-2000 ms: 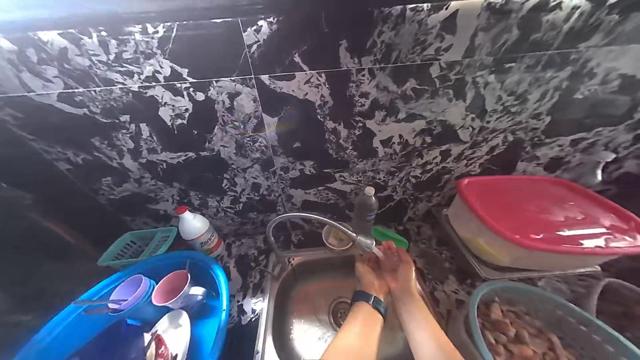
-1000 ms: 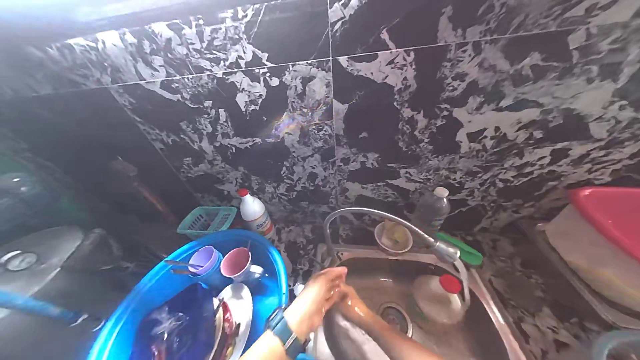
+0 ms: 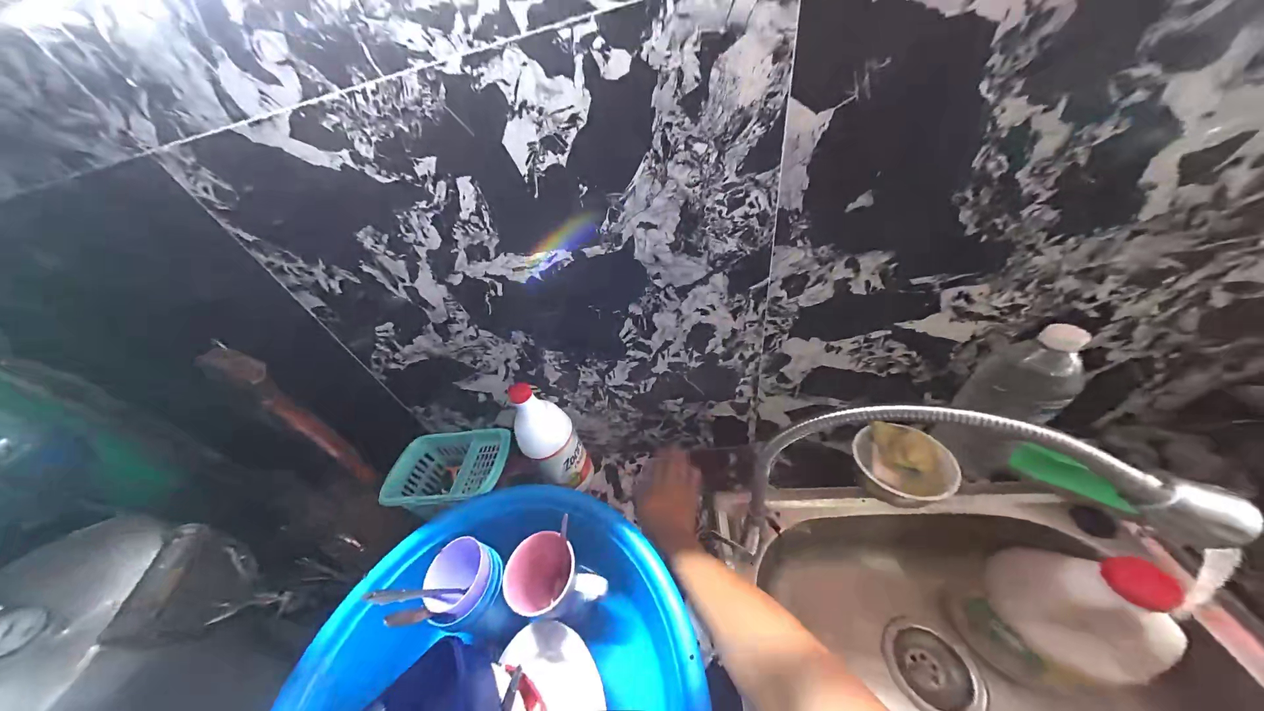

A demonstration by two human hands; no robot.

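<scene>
My right hand (image 3: pixel 671 489), blurred, reaches to the back of the counter between a white bottle with a red cap (image 3: pixel 550 439) and the sink's left edge. Whether its fingers hold anything is not clear. My left hand is out of view. Left of my forearm stands a blue plastic basin (image 3: pixel 647 583) with a pink cup (image 3: pixel 539 573), a lilac cup (image 3: pixel 458 573), spoons and a white dish (image 3: pixel 563 671). A flexible metal faucet (image 3: pixel 918 415) arches over the steel sink (image 3: pixel 839 553), its spout giving a whitish stream. A white container with a red cap (image 3: pixel 1076 612) lies in the sink.
A teal plastic basket (image 3: pixel 449 469) stands behind the basin. Behind the sink are a bowl with a yellowish thing (image 3: pixel 907 464), a clear plastic bottle (image 3: pixel 1022 380) and a green object (image 3: pixel 1071 474). Metal cookware (image 3: pixel 89 612) is at the lower left, before a tiled wall.
My hands were together over the sink; now my right hand is at the back counter and my left hand has left the view. The view has swung left.
</scene>
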